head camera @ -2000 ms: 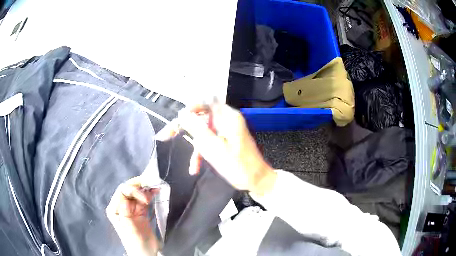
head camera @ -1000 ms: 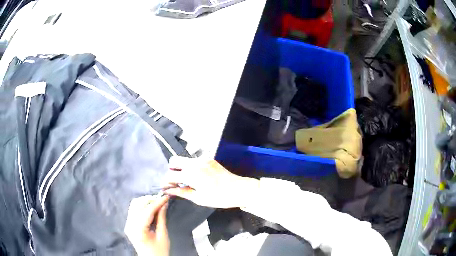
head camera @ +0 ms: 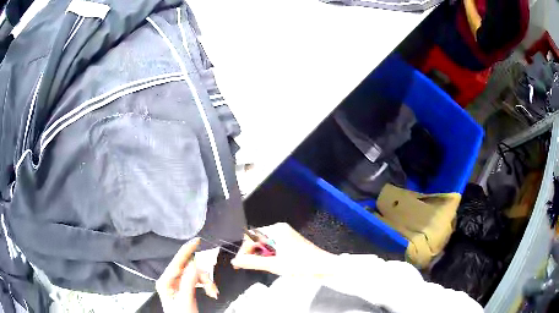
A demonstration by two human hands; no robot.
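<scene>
A dark grey jacket (head camera: 73, 183) with white seam lines lies spread inside out at left. A rounded dark panel (head camera: 156, 177) lies flat on it. My left hand (head camera: 187, 278) is at the jacket's near edge, fingers bent; whether it pinches cloth or thread is unclear. My right hand (head camera: 276, 250) is just right of it, fingers curled around small pink-red thread snips (head camera: 265, 249). A fine thread (head camera: 219, 244) runs between the left fingertips and the right hand. No needle can be made out.
The white table (head camera: 288, 67) has its edge running diagonally right of the jacket. Beyond it are a blue bin (head camera: 456, 116) with dark pieces, a tan garment (head camera: 420, 217) over its rim, black bags (head camera: 475, 223), a red object (head camera: 453, 76) and a grey shelf edge (head camera: 530, 214).
The view has turned, so the jacket and bin appear tilted. My hands, together one second ago, are now slightly apart with thread between them. The pink-red snips now show, and the rounded panel is fully in view.
</scene>
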